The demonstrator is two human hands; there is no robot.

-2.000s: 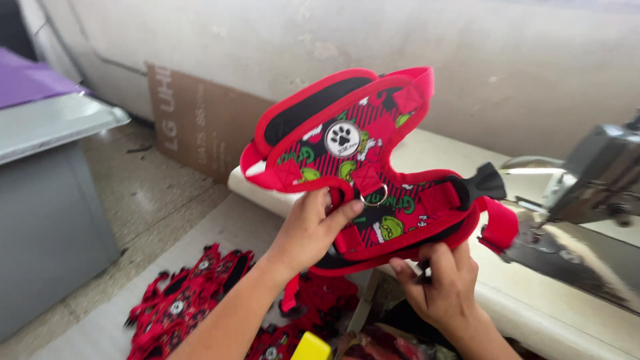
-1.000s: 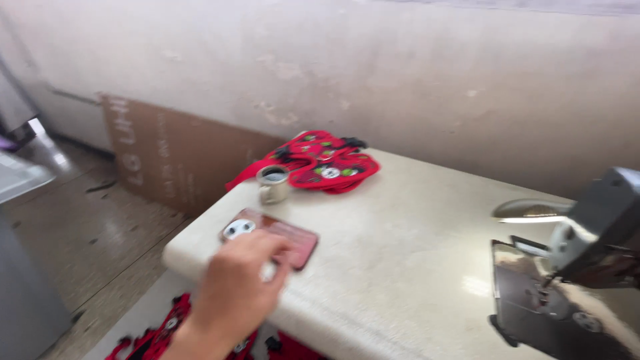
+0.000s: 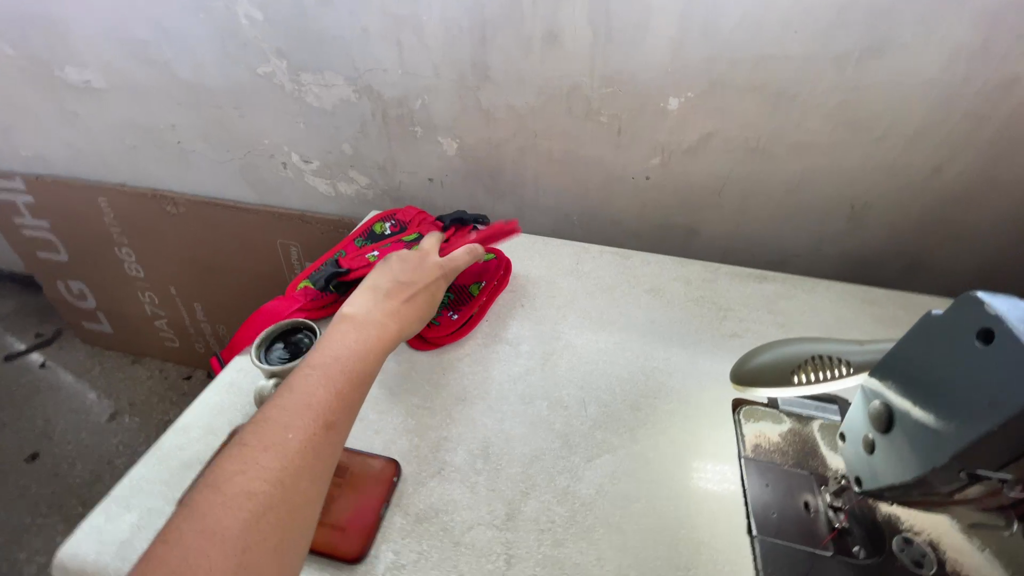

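My left hand (image 3: 412,284) reaches from the lower left over the table's far left corner. Its fingers and thumb close on a red printed pet harness (image 3: 472,296) with green figures, black buckles and red straps. The fingertips are partly hidden in the fabric. More red harness cloth lies under and beside the hand, one strap hanging over the left edge. A strap end at the right is blurred. Left of my forearm stands a cup (image 3: 288,344) of dark liquid. A phone in a reddish case (image 3: 356,504) lies partly behind the forearm. My right hand is out of view.
A sewing machine (image 3: 936,400) stands at the right, with a lit lamp (image 3: 808,364) beside its head. The pale table (image 3: 584,400) runs along a worn wall. A printed cardboard sheet (image 3: 152,264) leans at the left, above the floor.
Two seconds ago both hands held a harness up; one second ago harnesses lay at the table's far corner. My left hand has moved from over the phone to the harnesses.
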